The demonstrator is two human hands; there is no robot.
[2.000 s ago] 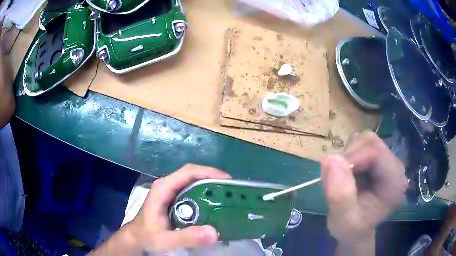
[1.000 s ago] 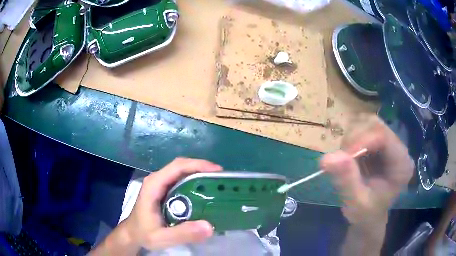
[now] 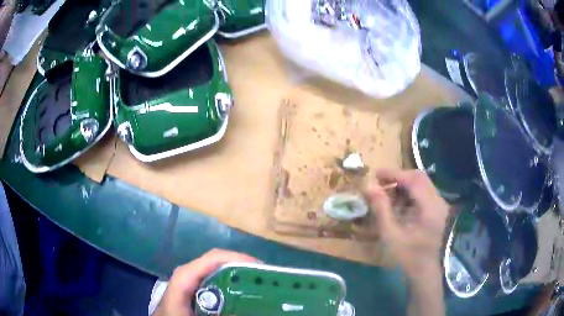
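My left hand (image 3: 185, 285) holds a glossy green car-shaped shell (image 3: 263, 295) by its left end, over the near edge of the bench. The shell has a silver rim, a round chrome lamp at each end and a row of dark holes; the frame's bottom cuts it off. My right hand (image 3: 411, 216) is over the stained cardboard pad (image 3: 309, 133), beside the white oval glue dish (image 3: 345, 206). It pinches the thin pale stick (image 3: 388, 186); the stick's tip is blurred and cannot be made out. A small white lump (image 3: 352, 162) lies behind the dish.
Green shells (image 3: 176, 126) are piled at the left on brown cardboard (image 3: 247, 80). More silver-rimmed shells (image 3: 448, 145) lie at the right, darker inside. A clear plastic bag (image 3: 352, 52) with tiny silver and red pieces lies at the back. The bench edge (image 3: 204, 237) curves in front.
My right hand and the stick have moved from the held shell to the dish. The view has tilted upward, showing more of the bag and piled shells. My left hand still holds the shell.
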